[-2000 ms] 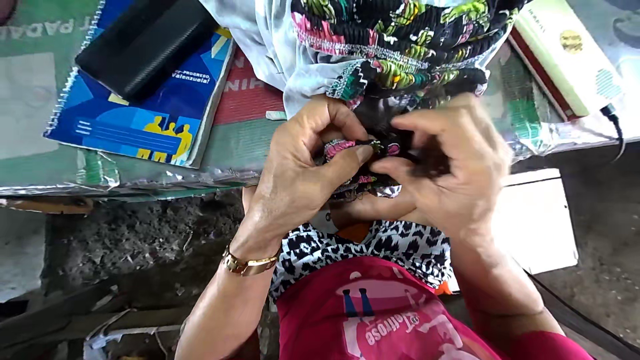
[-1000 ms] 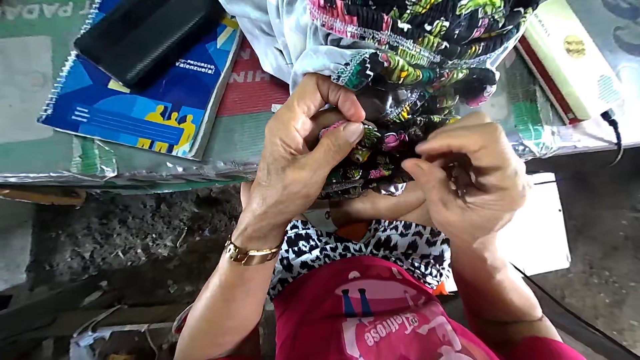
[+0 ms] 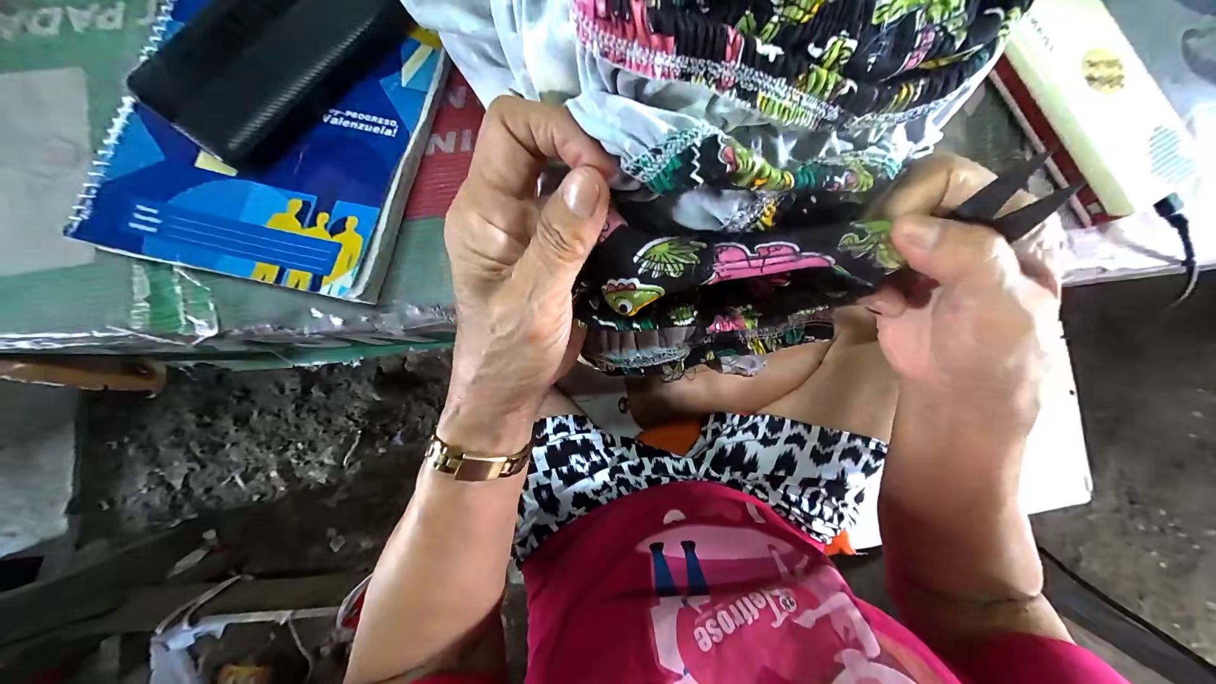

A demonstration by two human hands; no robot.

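Note:
Between my hands a black printed cloth with pink, green and yellow figures is stretched out. My left hand pinches its left end between thumb and fingers. At the right end, my right hand grips the cloth with thumb and fingertips. Small dark pointed snips also sit in that hand, their two blades apart and pointing up to the right. Beyond lies more gathered black printed cloth with white serged edges and a pale fabric, heaped on the table.
On the green-covered table, a black case rests on a blue spiral notebook at the left. A cream and red device with a black cable lies at the right. The table's edge runs above my lap.
My hands have moved apart, and the cloth between them is now spread flatter. The snips' blades now show plainly in my right hand.

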